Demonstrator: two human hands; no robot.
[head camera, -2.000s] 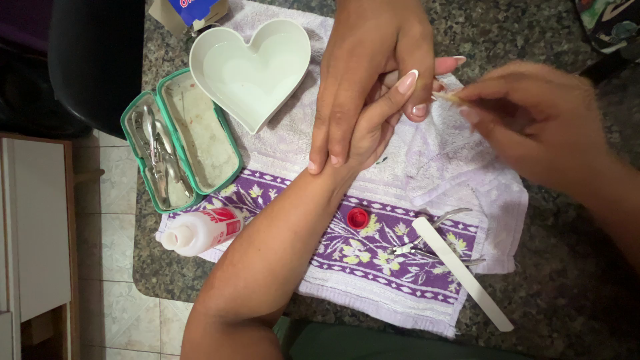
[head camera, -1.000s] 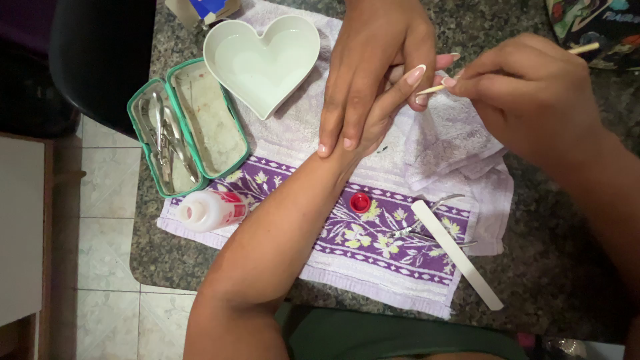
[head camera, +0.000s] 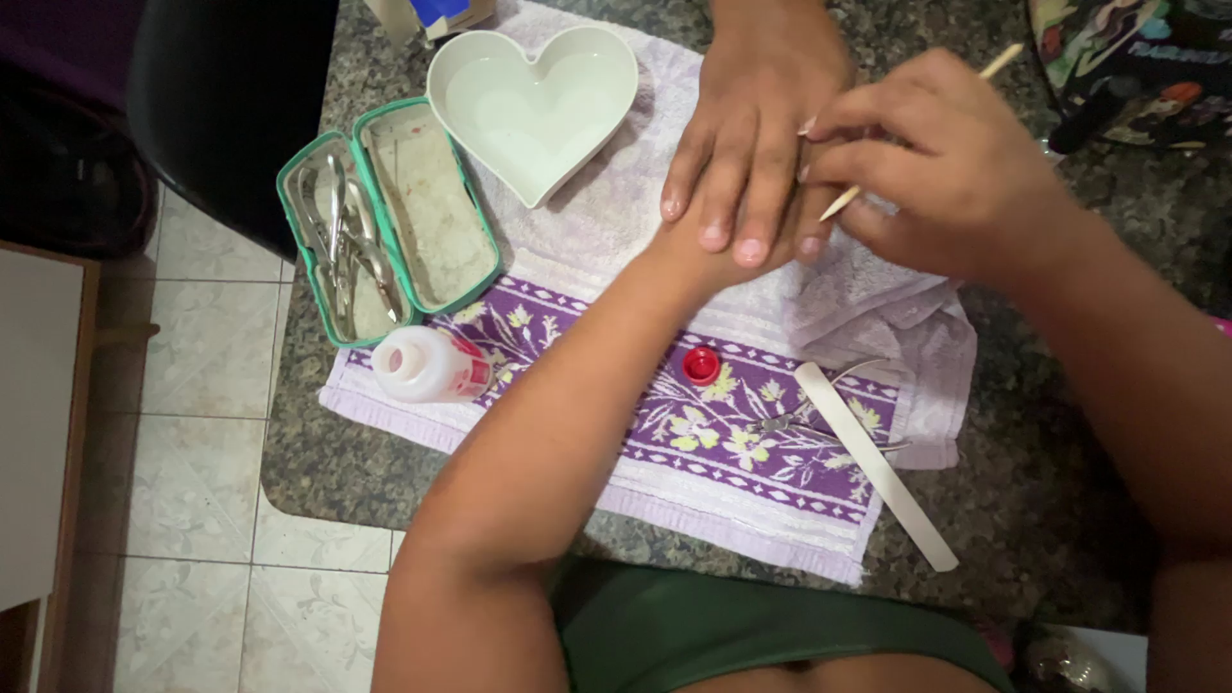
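Observation:
My left hand (head camera: 701, 264) lies mostly hidden beneath another person's hand (head camera: 760, 125), which comes from the top and rests palm down across it. Whether my left fingers are closed cannot be seen. With my right hand (head camera: 924, 159) I pinch a pointed wooden cuticle stick (head camera: 1003, 60), its lower tip beside that person's fingers. Below them, a purple and white floral towel (head camera: 703, 433) bears a red cap (head camera: 701, 366), a metal cuticle nipper (head camera: 775, 423) and a pale nail file (head camera: 876, 467). An uncapped plastic bottle (head camera: 423, 364) is left of my left forearm.
A white heart-shaped bowl (head camera: 534, 106) of clear liquid sits at the upper left. Beside it, an open green-edged case (head camera: 433, 207) holds metal tools (head camera: 346, 231). The granite table's edge (head camera: 289, 462) is at left; a patterned bag (head camera: 1136, 72) stands at the upper right.
My right hand has moved left with the stick, over the edge of the other person's hand. My left thumb with its white-tipped nail showed before and is now covered. The view is closer.

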